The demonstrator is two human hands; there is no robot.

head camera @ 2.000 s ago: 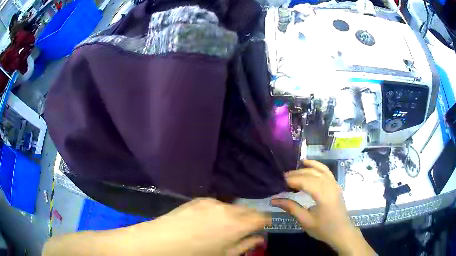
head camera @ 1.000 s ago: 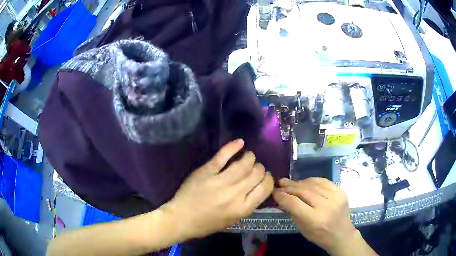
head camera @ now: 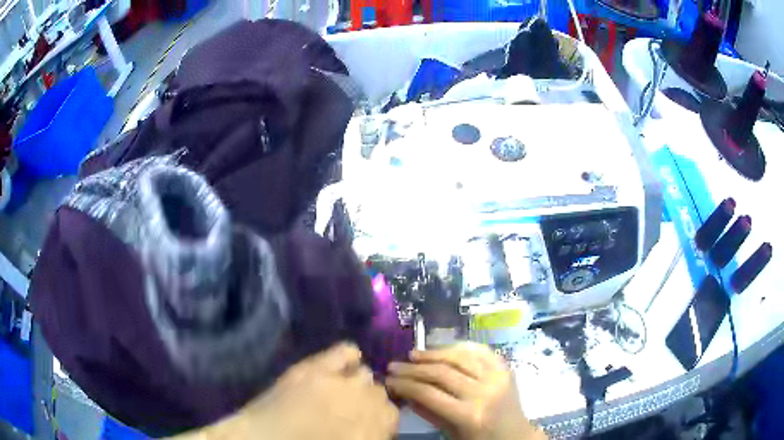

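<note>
A dark plum jacket (head camera: 103, 318) with fuzzy grey plaid parts (head camera: 206, 284) lies bunched on the left of the table, up against the overlock machine (head camera: 481, 180). Its edge runs by the needle area (head camera: 391, 301) under a pink-purple light. My left hand (head camera: 318, 400) is blurred and cut off by the bottom edge; it holds the plum cloth near the front of the machine. My right hand (head camera: 460, 387) is just right of it, its fingertips pinching the cloth edge in front of the presser foot. The exact seam under the fingers is hidden.
A blue bin (head camera: 64, 120) stands on the floor at the upper left. Small thread cones (head camera: 726, 236) and a flat black rectangle (head camera: 698, 322) lie at the right. Large cones (head camera: 738, 116) stand at the upper right. A dark cloth pile (head camera: 537, 51) sits behind the machine.
The view has shifted, so the machine appears lower and further left, with cones now showing. Both hands stay together on the cloth edge, where two seconds ago they were apart. The plaid part has turned upward.
</note>
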